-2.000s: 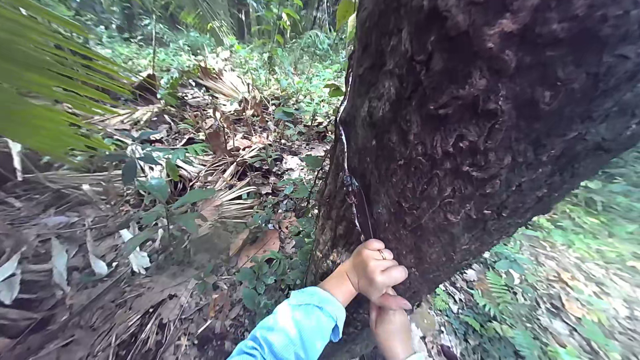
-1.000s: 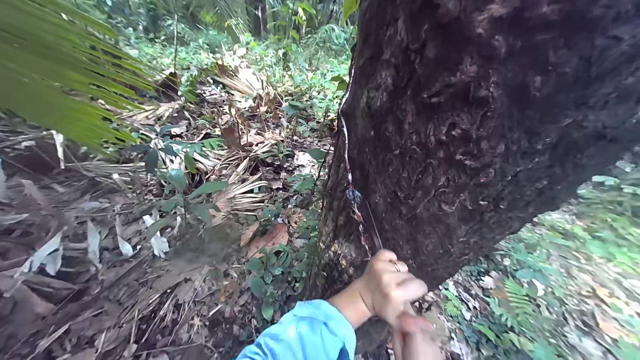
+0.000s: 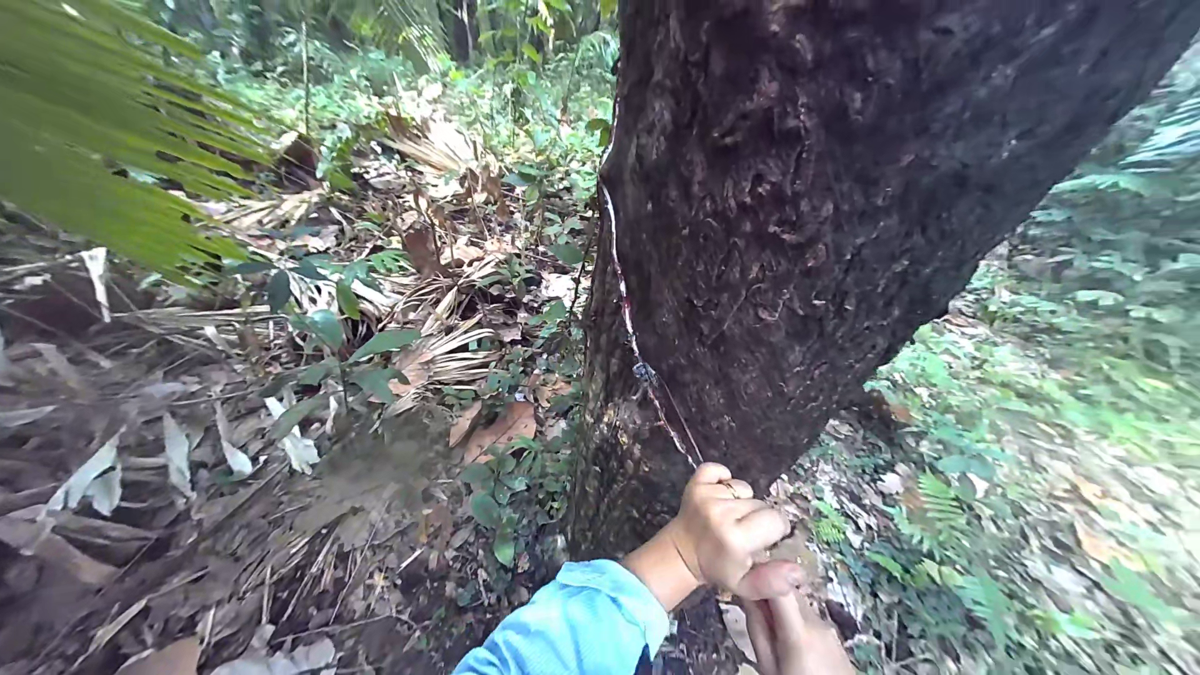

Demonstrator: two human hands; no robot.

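A thin twisted cord (image 3: 621,291) with a dark knot (image 3: 644,372) runs down the left side of a thick, dark tree trunk (image 3: 797,206). Below the knot two strands lead to my left hand (image 3: 731,530), which wears a ring and is closed on them near the trunk's lower part. My right hand (image 3: 792,623) is just below and to the right, touching or nearly touching the left one; its fingers are curled, and what lies inside them is hidden. A light blue sleeve (image 3: 572,623) covers my left forearm.
A green palm frond (image 3: 103,131) hangs at the upper left. Dry palm leaves (image 3: 445,347) and brown leaf litter (image 3: 281,553) cover the ground on the left, with small leafy plants (image 3: 352,347) among them. Ferns (image 3: 937,516) grow right of the trunk.
Both hands stay low by the trunk, with the left hand still closed on the cord. No other plain change.
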